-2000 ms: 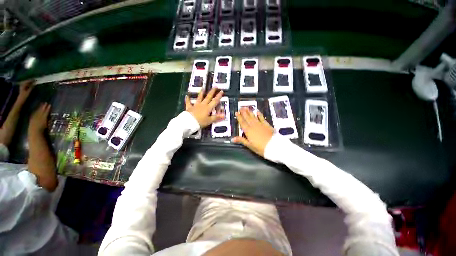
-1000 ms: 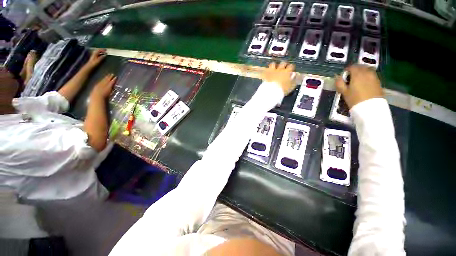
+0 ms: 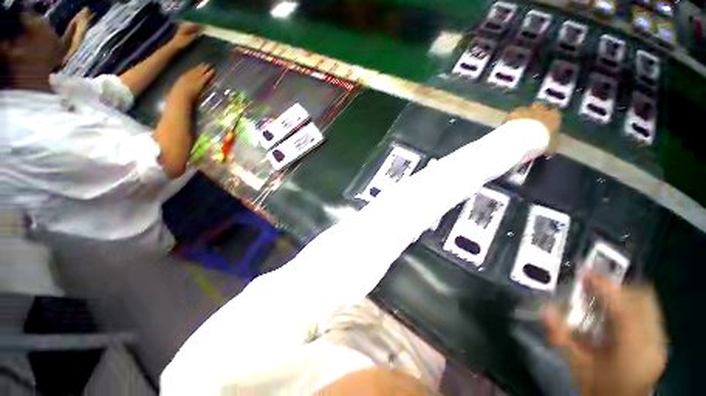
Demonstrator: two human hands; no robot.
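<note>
White phones lie backs up in the near clear tray [image 3: 422,116], including one phone [image 3: 478,226] and another [image 3: 541,247] in its front row. My left hand [image 3: 538,122] is over the tray's back edge, fingers bent down. A phone [image 3: 520,172] shows just below it; whether the hand holds anything is hidden. My right hand [image 3: 623,336] is blurred at the lower right. Its fingers are closed around a pale, blurred phone end [image 3: 590,313] by the front row's right end; the number held is unclear. My left sleeve covers part of the tray.
A second filled tray [image 3: 534,87] lies on the green conveyor beyond the pale rail [image 3: 433,102]. Two white phones [image 3: 296,145] lie on a marked mat at left, beside a red-orange tool [image 3: 228,145]. A person [image 3: 93,162] in white works at left. A blue stool [image 3: 232,246] stands below.
The view has swung left. My left hand has moved right along the tray's back row. My right hand has come from the back row down to the front right. Fewer back-row phones show.
</note>
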